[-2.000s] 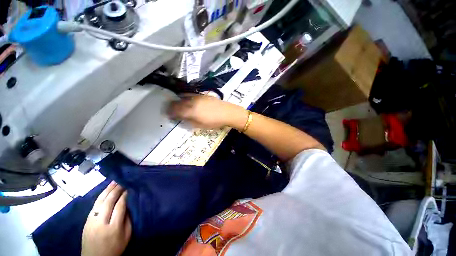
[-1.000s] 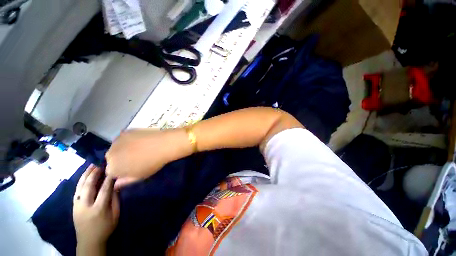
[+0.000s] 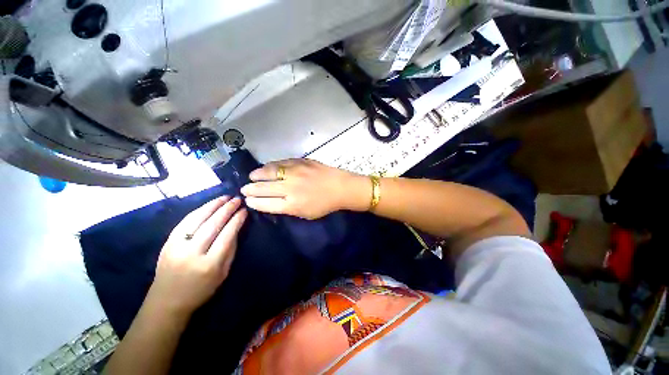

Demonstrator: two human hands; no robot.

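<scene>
The dark navy garment piece lies across the front of the white sewing machine table, its upper edge by the machine's presser foot and needle area. My left hand lies on the cloth with its fingers extended toward the needle area. My right hand, with a ring and a gold bracelet, presses on the cloth beside the left fingertips. Both hands hold the cloth against the table. The exact needle point is too small to make out.
The white machine head spans the top. Black-handled shears lie on the machine bed behind my right hand. A numbered ruler strip runs along the table edge. A cardboard box and red object are at the right.
My right hand has come from the shears area back onto the cloth beside my left hand. Both hands are now nearer the needle area. The view has shifted, showing more of the machine head.
</scene>
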